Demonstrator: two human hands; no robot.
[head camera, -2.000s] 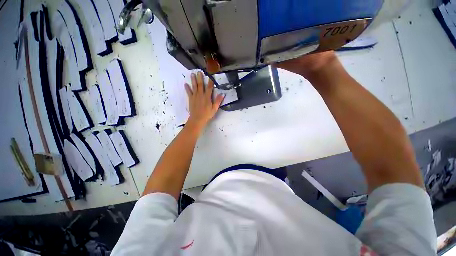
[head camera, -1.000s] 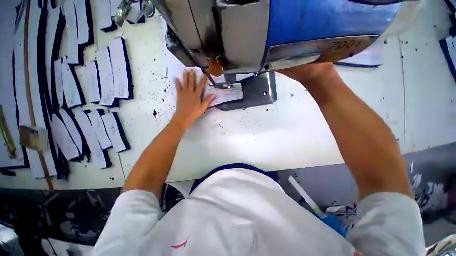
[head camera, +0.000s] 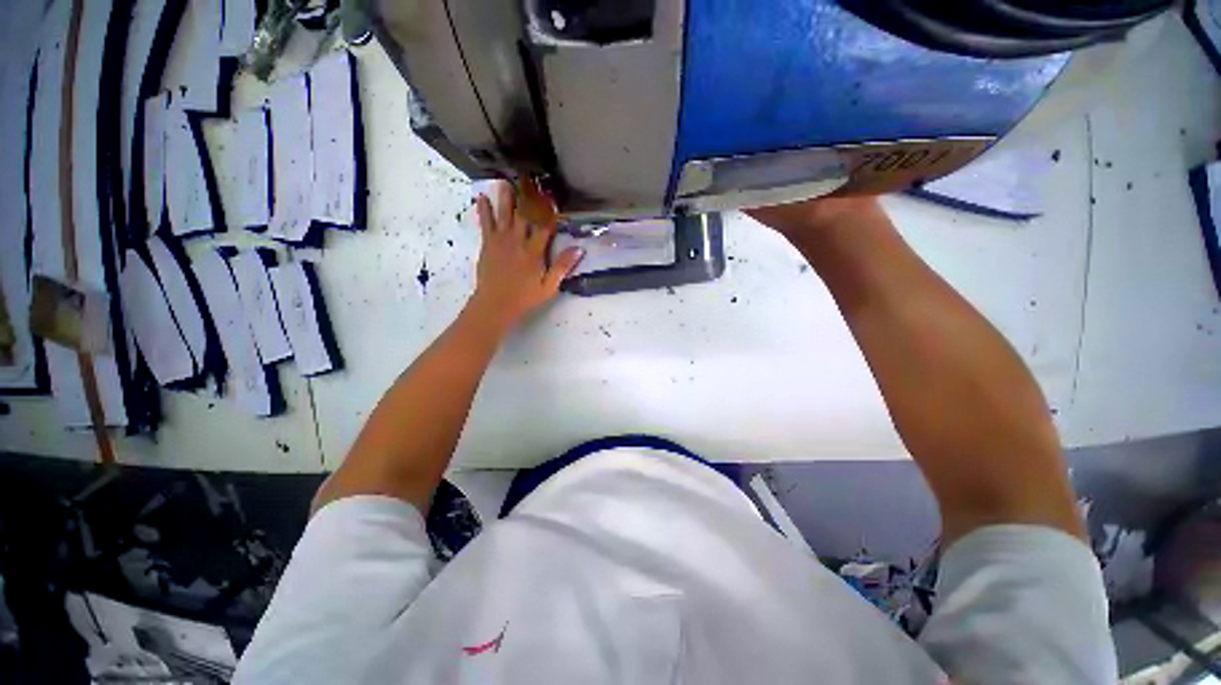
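Observation:
The blue and silver cutting machine (head camera: 803, 101) stands upright at the top centre and hides its knife. Its grey base plate (head camera: 699, 254) lies on the table below the motor. A small white-topped fabric piece (head camera: 636, 244) lies over the plate. My left hand (head camera: 516, 254) is flat with fingers spread at the left end of this piece, its fingertips close to the machine. My right hand (head camera: 830, 214) is under the motor's label side; its fingers are hidden behind the motor, so its grip does not show.
White-topped cut pieces with dark edges (head camera: 315, 147) lie in groups on the left. A long brown stick (head camera: 70, 174) with a small block (head camera: 67, 315) lies at the far left. Another cut piece (head camera: 984, 185) lies right of the machine. The white table's front edge (head camera: 857, 448) runs before me.
The machine has turned and shifted slightly over the plate, and the fabric piece lies further across the plate. My left hand stays spread beside it. The view has shifted a little.

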